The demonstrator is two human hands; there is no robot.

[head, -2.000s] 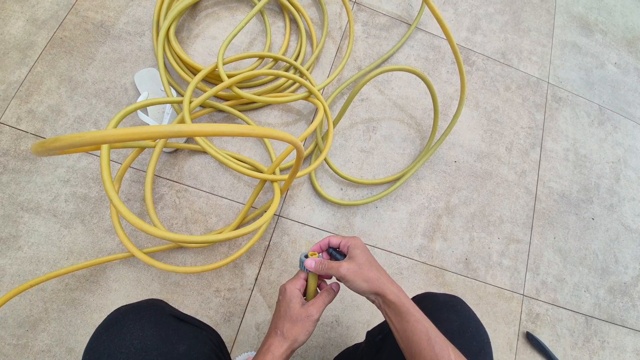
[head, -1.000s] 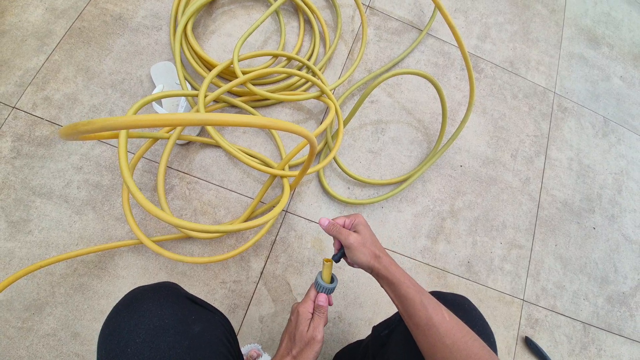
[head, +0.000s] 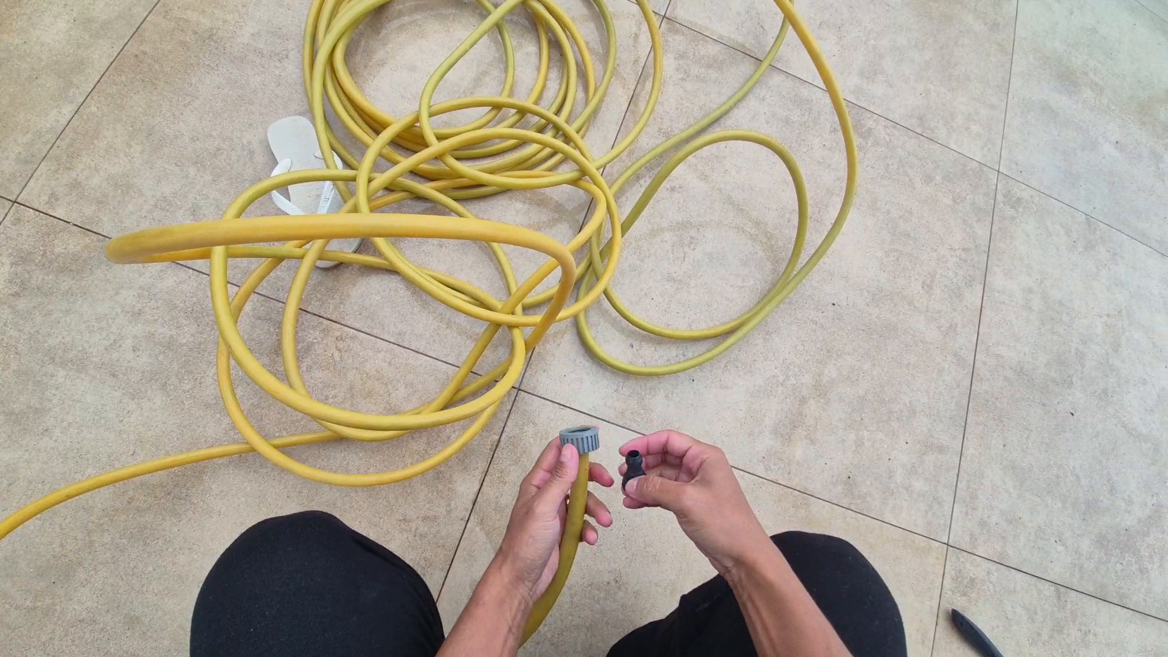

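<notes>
My left hand (head: 547, 520) is closed around the end of a yellow garden hose (head: 573, 525), which runs down past the palm. A grey ribbed plastic collar nut (head: 580, 441) sits around the hose at its tip, under my left thumb. My right hand (head: 684, 484) pinches a small black plastic hose fitting (head: 633, 467) between thumb and fingers, its narrow end pointing up. The fitting is apart from the hose, a short way to the right of the nut.
Loose coils of the yellow hose (head: 383, 422) spread over the tiled floor (head: 876, 365) ahead, with one loop raised. A white flip-flop (head: 294, 144) lies partly beneath them. A dark curved object (head: 975, 631) is at the lower right edge. My black-clad knees flank my hands.
The grey nut, lower on the hose one second ago, is now up at its tip. My right hand has moved to the right of the hose end, still holding the black fitting.
</notes>
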